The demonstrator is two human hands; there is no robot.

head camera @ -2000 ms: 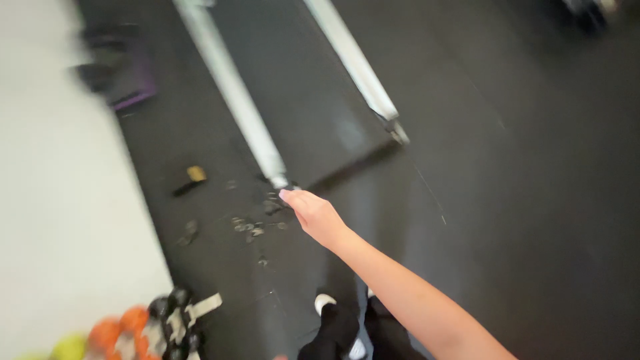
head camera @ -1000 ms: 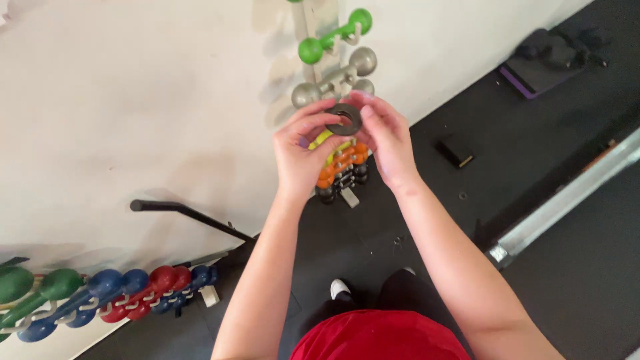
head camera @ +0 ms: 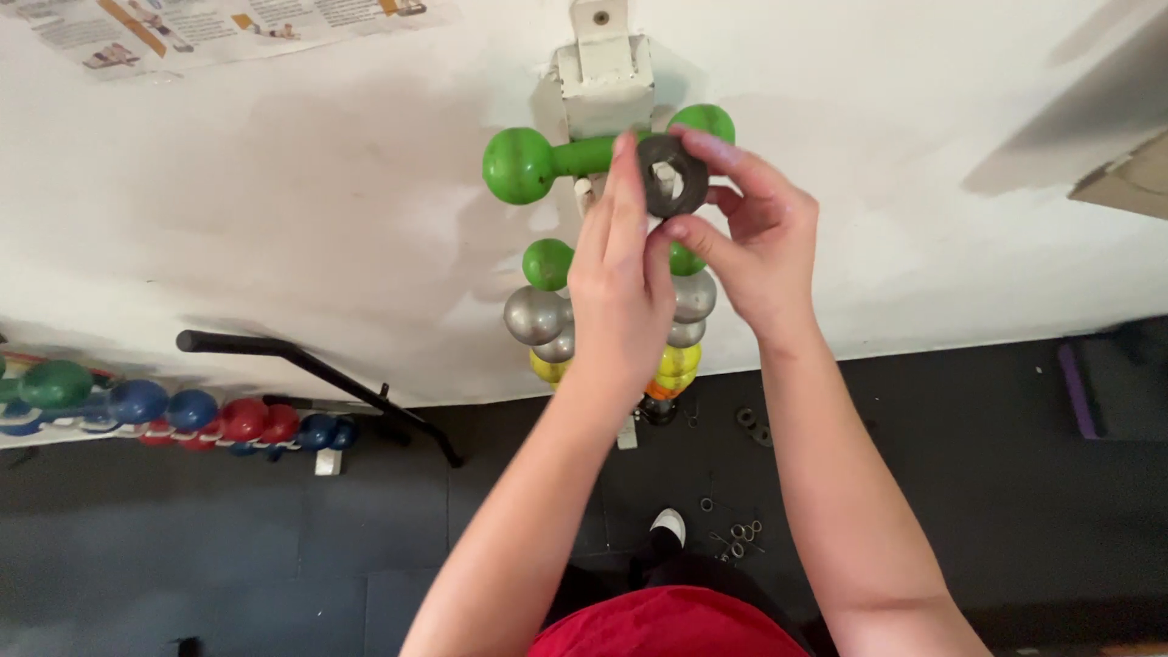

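A small dark ring-shaped weight plate (head camera: 695,182) is held up between both hands, its hole facing the camera. My right hand (head camera: 762,228) grips its right edge between thumb and fingers. With straight fingers, my left hand (head camera: 620,265) touches the plate's left edge. Just behind the hands, a green dumbbell (head camera: 517,165) lies across the top of a white wall-mounted rack (head camera: 607,91). Further down the rack are another green dumbbell (head camera: 547,265), silver dumbbells (head camera: 537,315) and yellow ones (head camera: 677,365), partly hidden by my left hand and wrist.
Left, a second rack carries blue, red and green dumbbells (head camera: 245,420) beside a black bent bar (head camera: 310,365). Spring collars (head camera: 737,531) and small ring plates (head camera: 754,426) lie on the dark floor (head camera: 383,529). A black and purple step platform (head camera: 1118,388) is at right.
Two seconds ago one hand reached low beside white rails; a second ago both hands held the ring plate. The view has swung to the wall rack. The left hand's fingers are now straighter along the plate.
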